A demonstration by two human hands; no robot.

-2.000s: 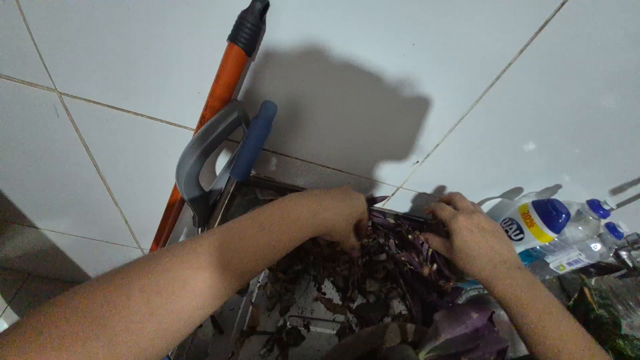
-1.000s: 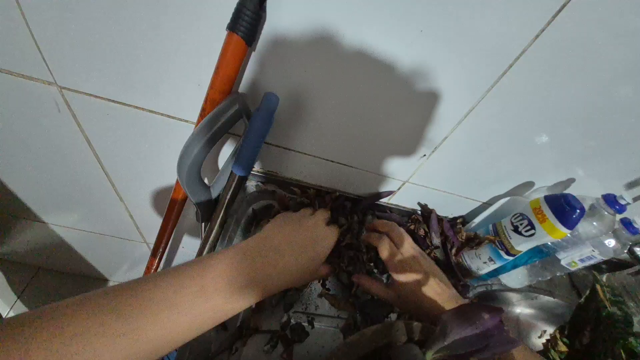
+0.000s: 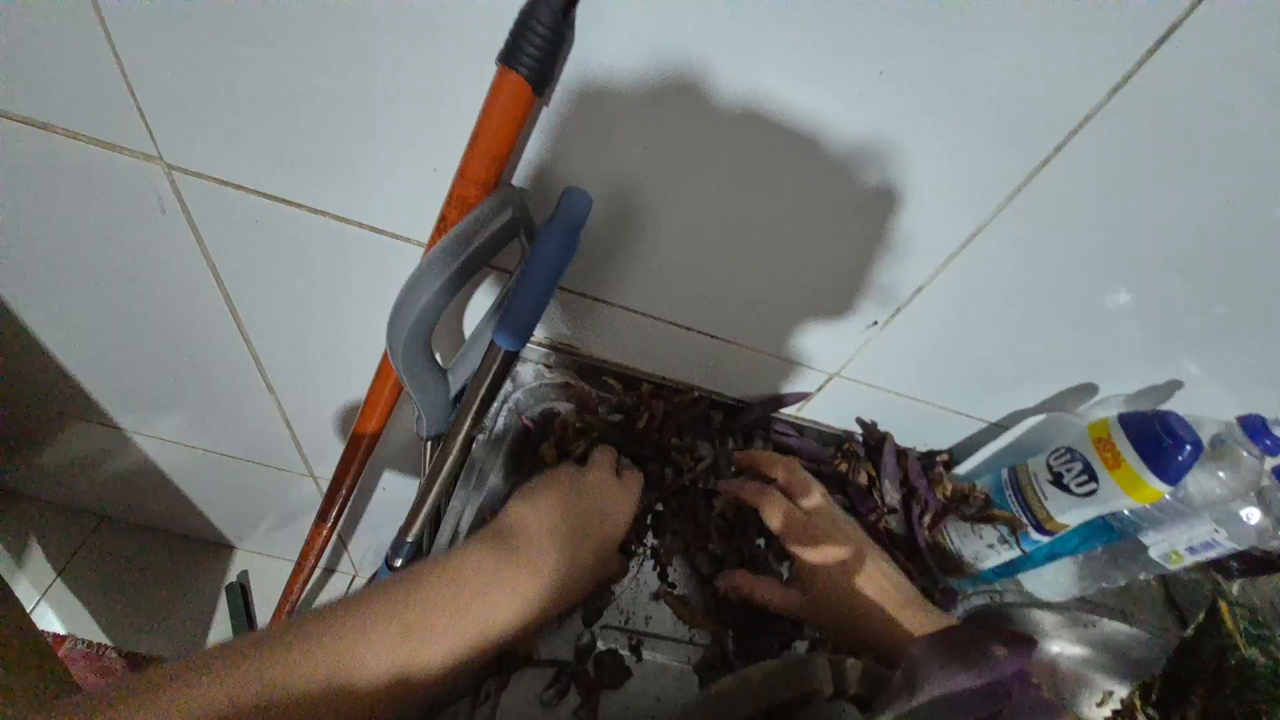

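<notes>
Dark dried leaves and plant debris lie heaped along the back of a metal tray or basin against the tiled wall. My left hand is down at the left part of the heap, its fingers curled and their tips partly hidden; whether it grips any leaves I cannot tell. To the right, my right hand rests at the heap with its fingers spread and bent, palm facing left. Purple leaves stand beyond it, and a larger purple leaf lies below its wrist.
An orange pole, a grey curved handle and a blue-gripped metal pole lean on the wall at left. A blue-capped cleaner bottle and clear plastic bottles lie at right. Green foliage fills the lower right corner.
Both hands have moved left and down from the right part of the heap since the oldest frame. Since one second ago they have drawn apart, and the right hand's fingers have spread.
</notes>
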